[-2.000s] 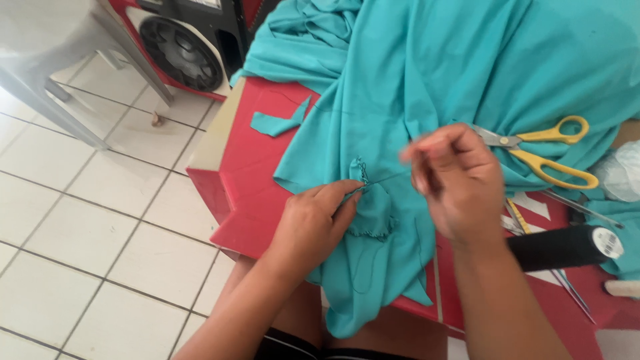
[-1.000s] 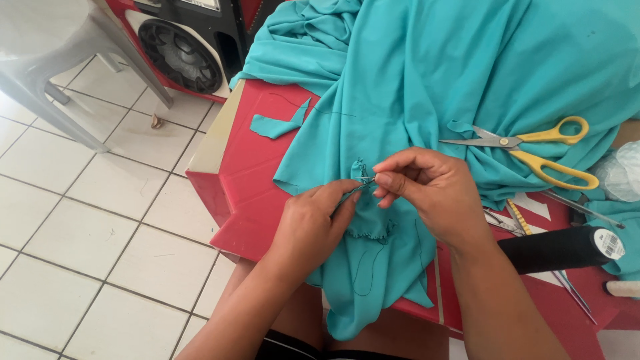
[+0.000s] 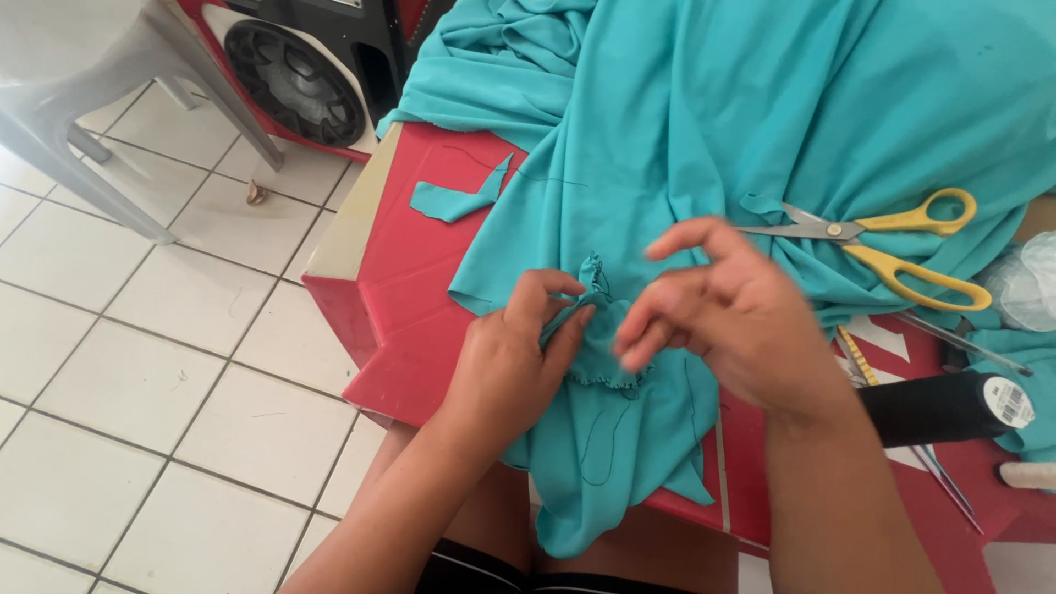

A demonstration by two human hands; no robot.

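My left hand (image 3: 520,355) pinches a folded edge of turquoise fabric (image 3: 643,124) between thumb and fingers. Dark thread stitches run along the gathered edges of that small piece, and a loose dark thread (image 3: 584,458) loops over the cloth below. My right hand (image 3: 709,313), blurred, is raised just right of the stitched part with its fingers bent and partly spread. Whether it holds a needle or thread cannot be seen. Scissors with yellow handles (image 3: 916,276) lie partly open on the fabric beyond my right hand. A black thread spool (image 3: 932,408) lies beside my right wrist.
A red table (image 3: 412,330) carries the cloth and a turquoise scrap (image 3: 454,200). Metal tweezers or a similar thin tool (image 3: 949,487), a yellow measuring tape (image 3: 858,356) and a sheer white bundle (image 3: 1027,280) are at the right. A grey plastic chair (image 3: 132,107) and a loudspeaker (image 3: 297,82) stand upper left.
One second ago my right hand's fingertips were at the stitched fabric beside my left fingers; now they are apart from it, to the right. My left hand keeps its hold on the cloth.
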